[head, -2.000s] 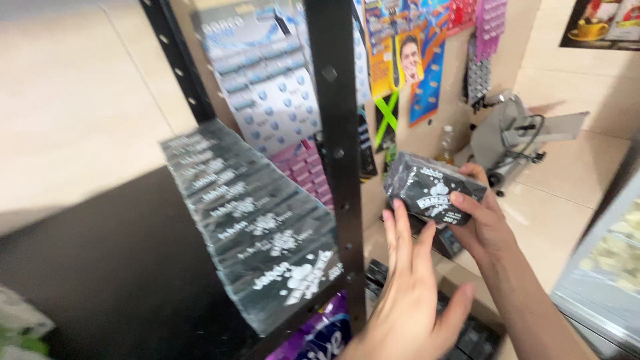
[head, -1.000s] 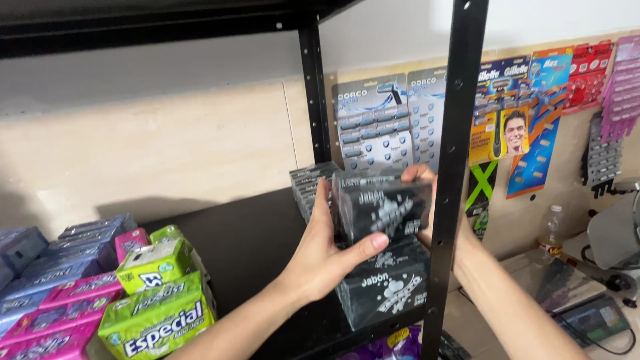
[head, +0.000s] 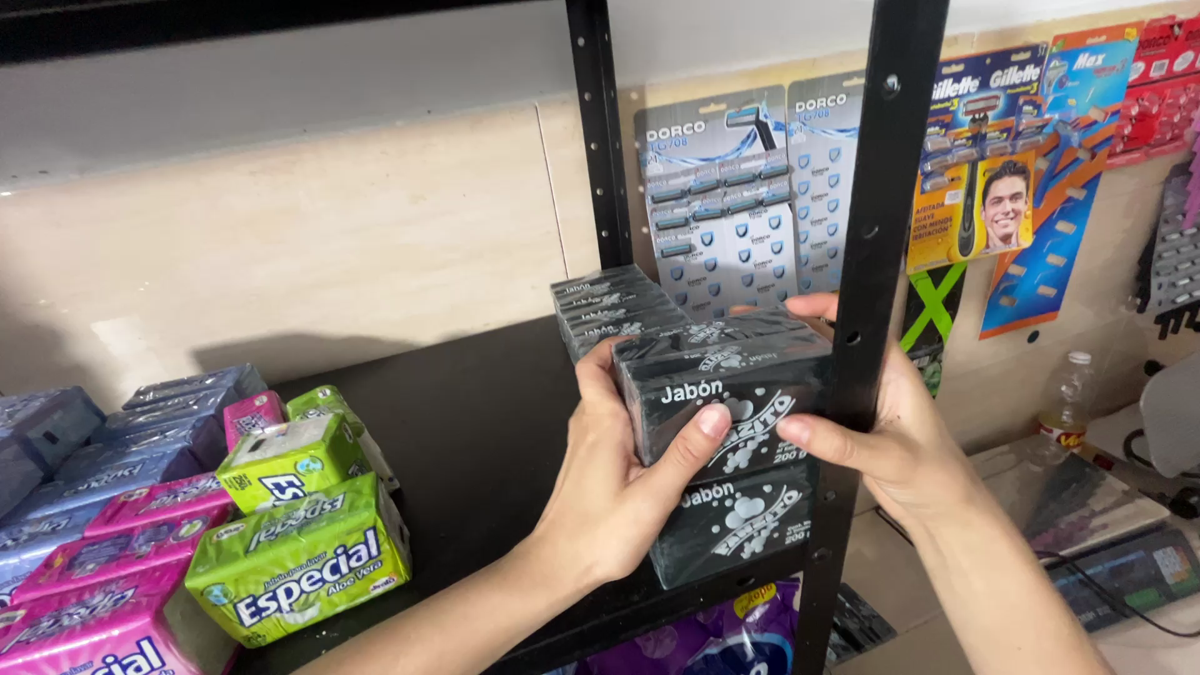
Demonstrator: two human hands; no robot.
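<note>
Black wrapped soap bars (head: 722,375) sit between my two hands, on top of a row of the same black soap bars (head: 736,525) standing on the black metal shelf (head: 450,412). My left hand (head: 623,469) grips the upper bars from the left, thumb across the front face. From the right, reaching around the black shelf post (head: 867,234), my right hand (head: 891,431) holds the same bars with its thumb on the front and fingers behind. More black bars (head: 609,305) run back along the shelf. Whether the upper bars rest fully on the lower ones is partly hidden.
Green soap packs (head: 305,562), pink packs (head: 103,609) and blue packs (head: 141,450) stand at the left of the shelf. Razor cards (head: 717,187) hang behind the post. A plastic bottle (head: 1069,398) and a flat device (head: 1125,572) are at the right. Purple packages (head: 694,647) lie below.
Two seconds ago my hands held a black soap bar outside the shelf, right of the post; now both hold bars over the shelf row. The view has swung left.
</note>
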